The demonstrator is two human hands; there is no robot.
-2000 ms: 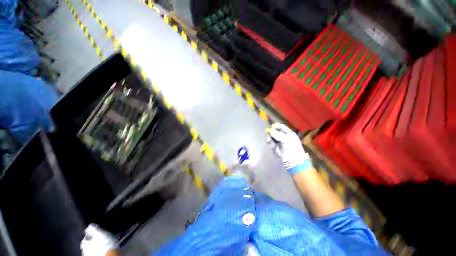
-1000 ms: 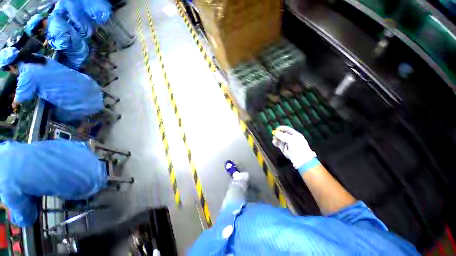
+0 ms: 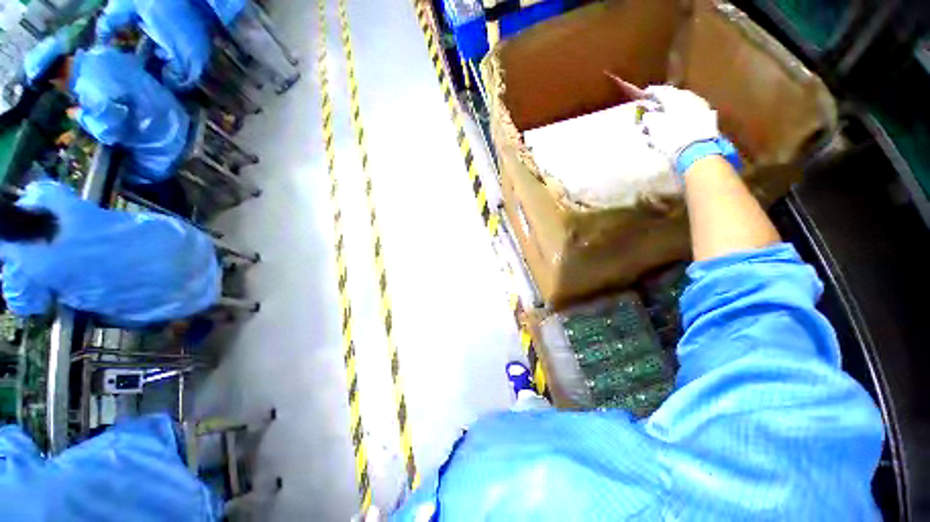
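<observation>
My right hand [image 3: 678, 124], in a white glove with a blue wrist band, is stretched over an open cardboard box [image 3: 571, 250]. Its fingers are bent, with a small yellow spot at the fingertips. A thin pinkish sliver [image 3: 624, 84] shows beside them; whether the fingers hold it is unclear. A white block or sheet [image 3: 586, 153] lies inside the box below the hand. Only a small pale bit of what may be my left glove [image 3: 372, 514] shows at the bottom edge; the rest is cut off.
Clear trays with green boards [image 3: 615, 352] stand below the box. A yellow-black taped aisle [image 3: 352, 255] runs up the middle. Several people in blue smocks [image 3: 112, 250] work at a line on the left, with stools [image 3: 229, 433] beside them. A blue crate [image 3: 469, 31] stands behind the box.
The view has moved along the aisle from the black bins and red trays to the cardboard box. My right hand has moved from above the green-board trays to over the open box.
</observation>
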